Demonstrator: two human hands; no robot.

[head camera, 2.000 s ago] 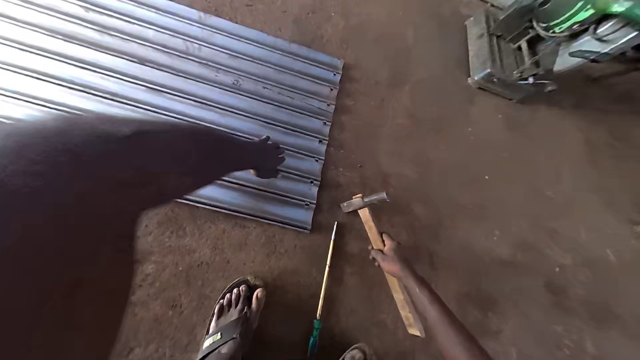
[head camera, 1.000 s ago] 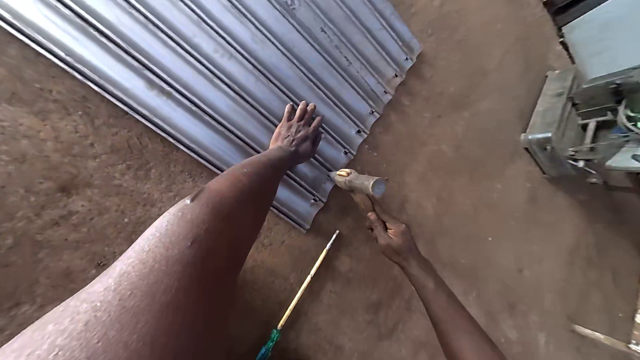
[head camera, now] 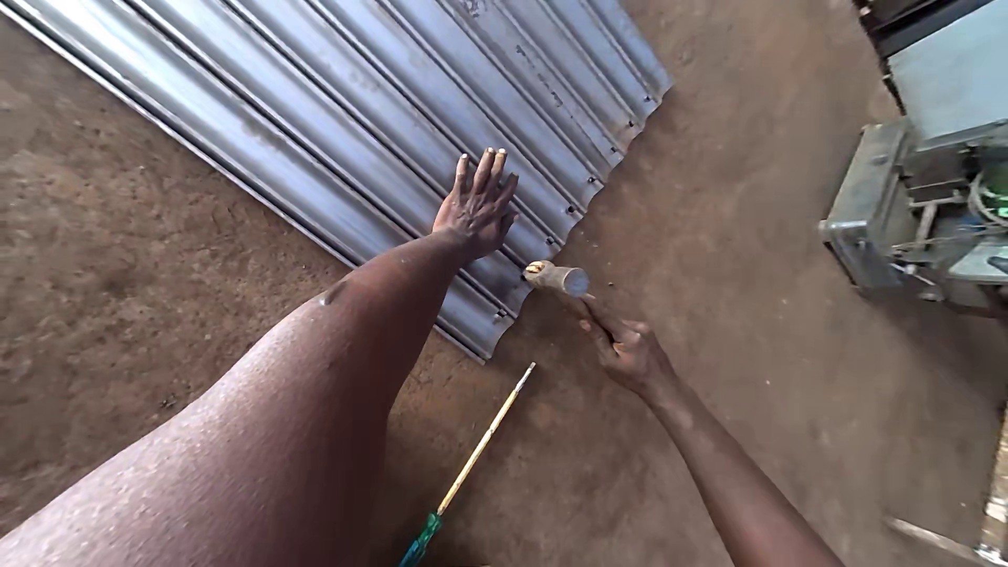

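Observation:
My left hand (head camera: 476, 206) lies flat with fingers apart on a corrugated metal sheet (head camera: 378, 118), close to the sheet's ridged end. My right hand (head camera: 630, 354) grips a hammer (head camera: 559, 279) by its wooden handle, and the head is over the sheet's end edge; whether it touches the metal I cannot tell. Small dark holes or marks run along that edge. On the ground below the sheet's corner lies a long screwdriver (head camera: 480, 449) with a green handle, its tip pointing toward the sheet.
Bare brown ground (head camera: 709, 197) surrounds the sheet. At the right stands a metal-framed machine (head camera: 874, 205) with green parts and cables, beside a pale flat panel (head camera: 953, 75). A thin rod or strip (head camera: 933, 537) lies at the lower right.
Two seconds ago the hammer was lower, away from the sheet; its head is now at the sheet's edge. My left hand remains on the sheet. The view has turned.

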